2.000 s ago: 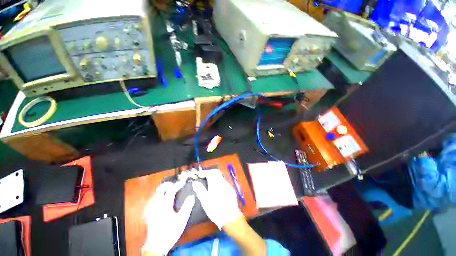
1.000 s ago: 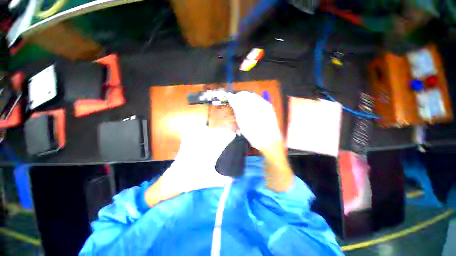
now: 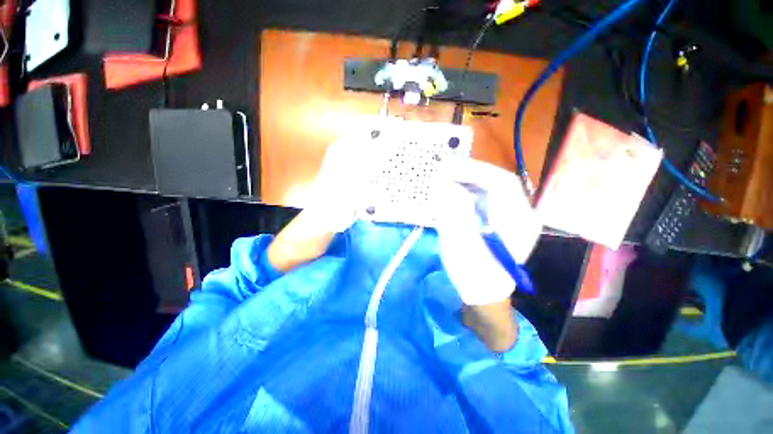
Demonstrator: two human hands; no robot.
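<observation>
A set-top box [image 3: 407,169] is turned with its white, vented underside up, above the near part of the orange-brown board [image 3: 297,102]. My gloved left hand [image 3: 335,178] holds the box by its left side. My gloved right hand [image 3: 492,225] is at the box's right side, shut on a blue marker pen [image 3: 513,263]. Its fingers cover the box's lower right corner, and the pen's tip is hidden. The whitish connector block [image 3: 413,79] sits on the dark bar [image 3: 479,86] beyond the box, with nothing visibly plugged into it.
Black set-top boxes [image 3: 193,153] lie at the left, some on salmon foam pads [image 3: 185,55]. The blue cable [image 3: 542,85] ends at the board's right edge. A pale pad [image 3: 600,178], a remote control [image 3: 682,203] and the orange switch box [image 3: 746,161] are at the right.
The box has been taken from the board and flipped white side up. My right hand has taken the pen from the board. The blue cable has moved right, away from the connector block.
</observation>
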